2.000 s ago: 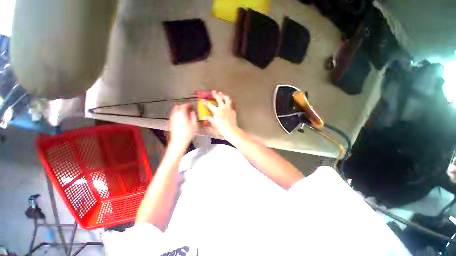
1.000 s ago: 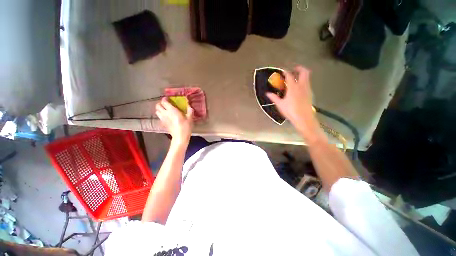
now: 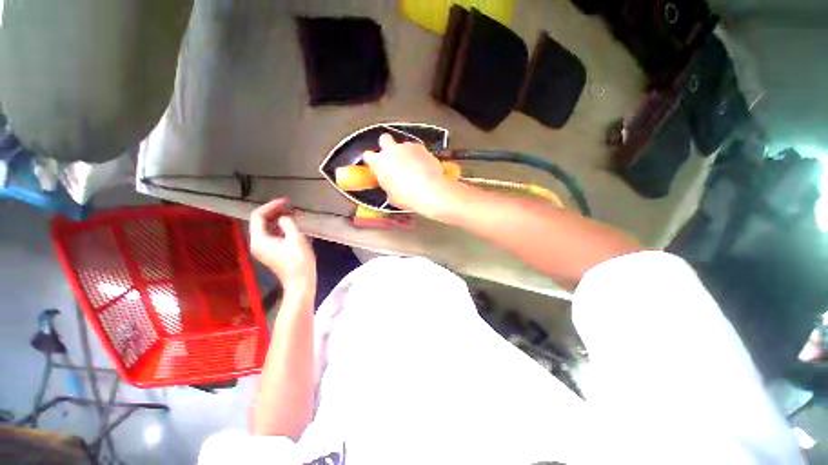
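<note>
My right hand [image 3: 409, 170] is closed around the orange handle of the steam iron [image 3: 361, 145], near the table's front edge. The iron lies over the pocket piece [image 3: 396, 221]; only a pink-red rim with a bit of the yellow template [image 3: 367, 213] shows below it. The rest is hidden under the iron. My left hand [image 3: 280, 238] is at the table edge, left of the iron, fingers apart and partly curled, with no object seen in it. The thin dark cord [image 3: 204, 192] runs left from the piece in two lines to the table's left corner, with a small dark knot.
A single dark pocket piece [image 3: 345, 61] lies at mid-table. Pocket stacks [image 3: 487, 70] and a yellow sheet [image 3: 428, 13] lie behind. More dark bundles [image 3: 655, 156] are at right. The iron hose [image 3: 536, 162] trails right. A red basket [image 3: 172, 300] stands below the left edge; a grey rounded fixture [image 3: 86, 77] is upper left.
My right hand has taken hold of the iron and brought it left over the pocket piece. My left hand has let go of the template and moved slightly left, to the table edge. The view has shifted.
</note>
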